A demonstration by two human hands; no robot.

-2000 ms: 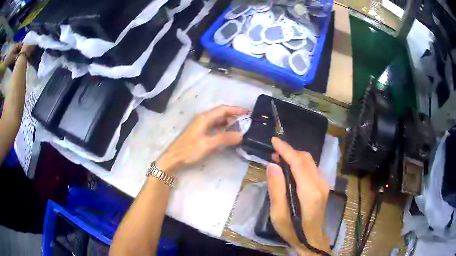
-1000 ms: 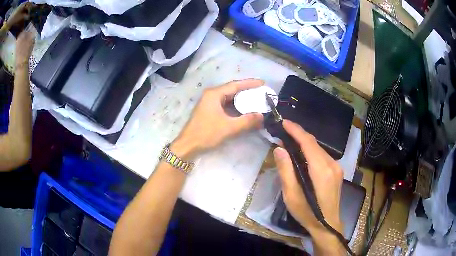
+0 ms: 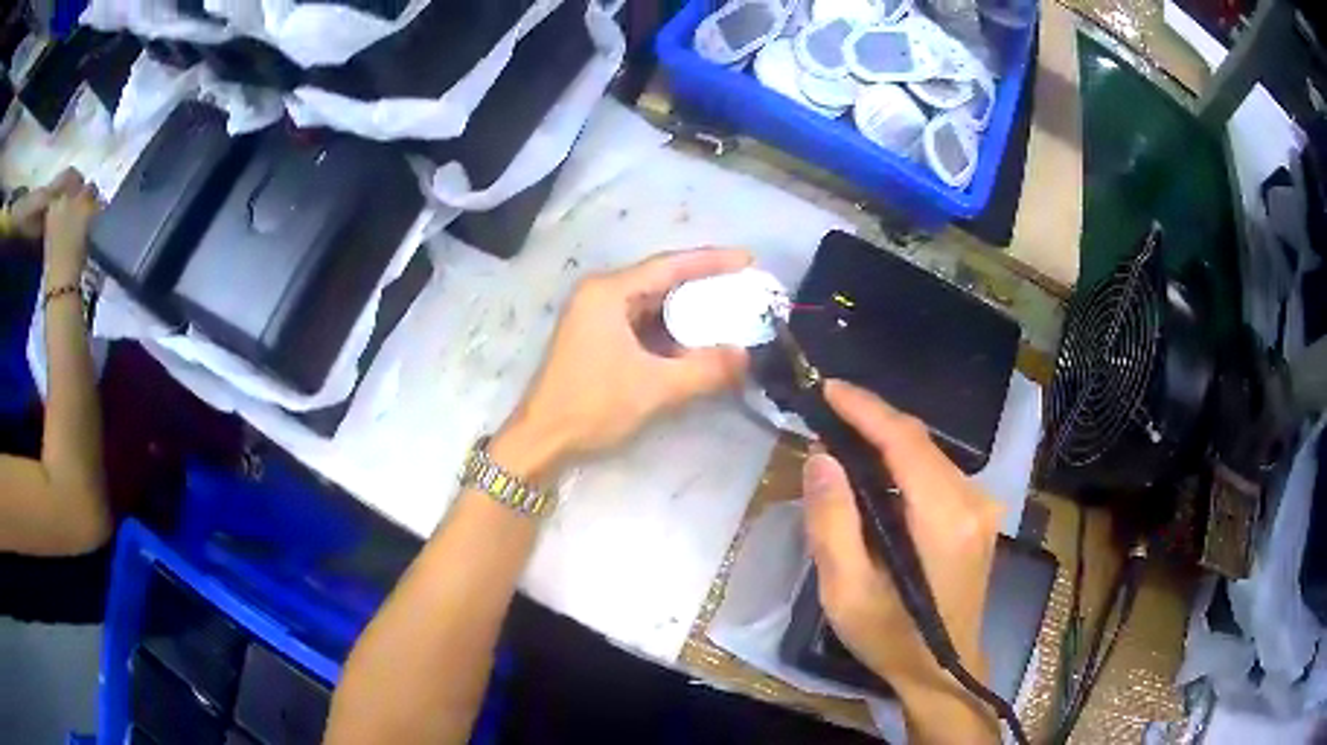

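Observation:
My left hand (image 3: pixel 626 342) holds a white oval part (image 3: pixel 716 310) between thumb and fingers, its plain white side up, beside a black plastic housing (image 3: pixel 917 342). My right hand (image 3: pixel 902 539) grips a black soldering iron (image 3: pixel 870 473) like a pen. Its metal tip is at the right end of the oval; whether it touches cannot be told. A thin red lead wire (image 3: pixel 809 307) runs from the oval towards the housing, where a small yellow spot shows. The housing lies on white foam wrap.
A blue parts bin (image 3: pixel 815 134) of white ovals stands at the back. A round-grilled fume fan (image 3: pixel 1106 364) is at right. Wrapped housings (image 3: pixel 299 240) lie at left. Another housing (image 3: pixel 1019 604) is under my right forearm. A blue crate (image 3: pixel 124 626) is lower left. Another person's arm (image 3: pixel 58 379) is far left.
Since two seconds ago the oval has turned from its windowed side to its plain side, and the iron tip has come from over the housing to the oval's right end. The camera view has shifted.

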